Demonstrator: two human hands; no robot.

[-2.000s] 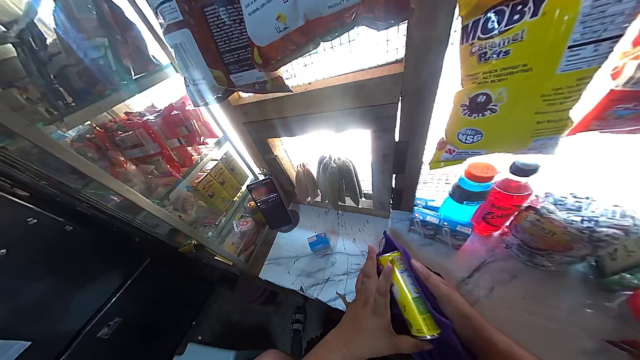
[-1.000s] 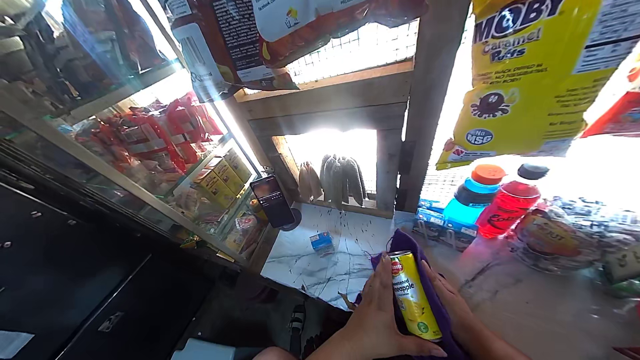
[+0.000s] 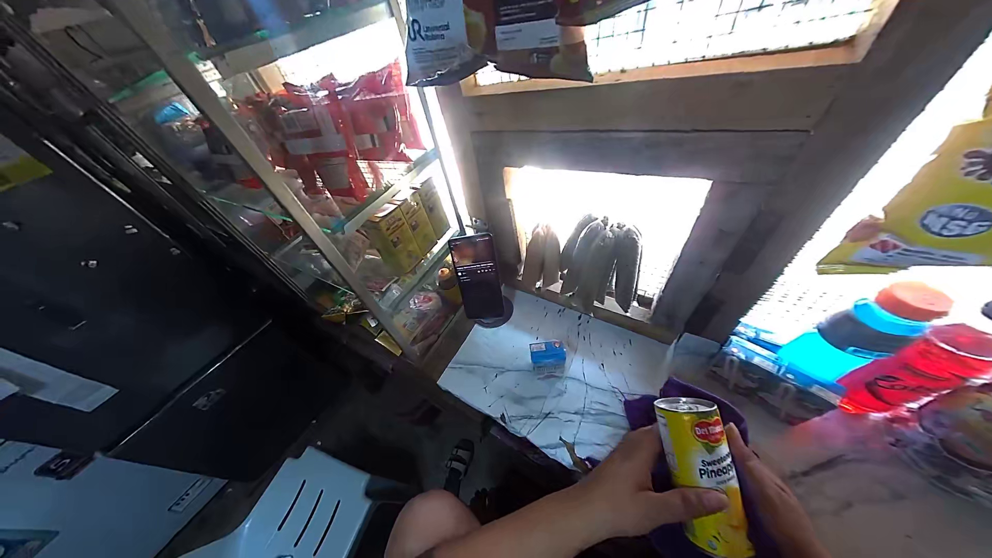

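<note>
My left hand (image 3: pixel 647 484) is closed around a yellow Del Monte pineapple juice can (image 3: pixel 701 465), its thumb lying across the front. The can stands tilted, its silver top up. Behind and under the can is a purple cloth (image 3: pixel 725 407), bunched up. My right hand (image 3: pixel 763 480) is at the can's right side with the cloth against it; part of its fingers is hidden behind the can and cloth. A small blue box (image 3: pixel 548 356) sits on the marble-patterned counter (image 3: pixel 504 387) beyond my hands.
A phone (image 3: pixel 477 275) stands on a holder at the counter's left corner. Red and blue drink bottles (image 3: pixel 922 364) stand at right, beside wrapped packs. Glass shelves (image 3: pixel 291 194) hold goods at left. Snack bags (image 3: pixel 930 201) hang above. A white plastic chair (image 3: pixel 298 504) is below left.
The can has turned from lying slantwise in my hands to more upright, its front label now facing me. Both hands stay around the can and cloth. The view has shifted to the left.
</note>
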